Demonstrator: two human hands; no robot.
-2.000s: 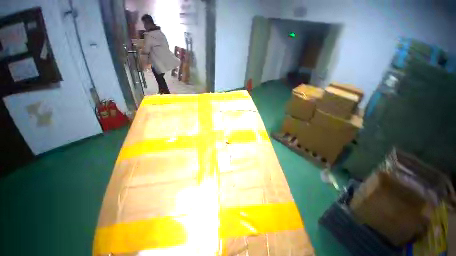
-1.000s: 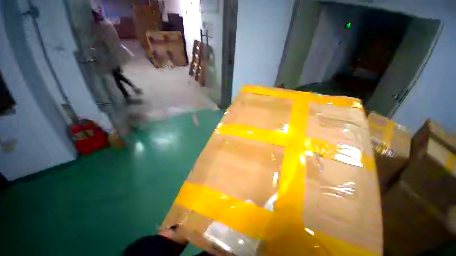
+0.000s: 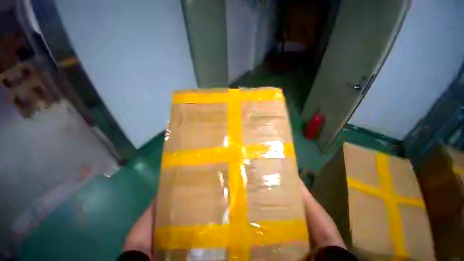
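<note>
A brown carton [image 3: 203, 193] with crossing bands of shiny yellow tape is in the middle of the view, held up in front of me. My left hand [image 3: 141, 232] is against its left side and my right hand [image 3: 321, 222] against its right side. The fingers of both hands are hidden by the carton. A pale label shows at the carton's near edge.
Another taped carton [image 3: 364, 204] stands at the right, with a further carton [image 3: 447, 178] beyond it. A green door [image 3: 351, 61] stands open ahead, a red extinguisher [image 3: 314, 126] at its foot. A white wall [image 3: 132, 56] separates it from a pale-floored opening at the left.
The view has swung right, from the bright doorway towards the dark one. The carton has moved to the middle and sits straighter. Both hands now show at its sides; the walking person is out of view.
</note>
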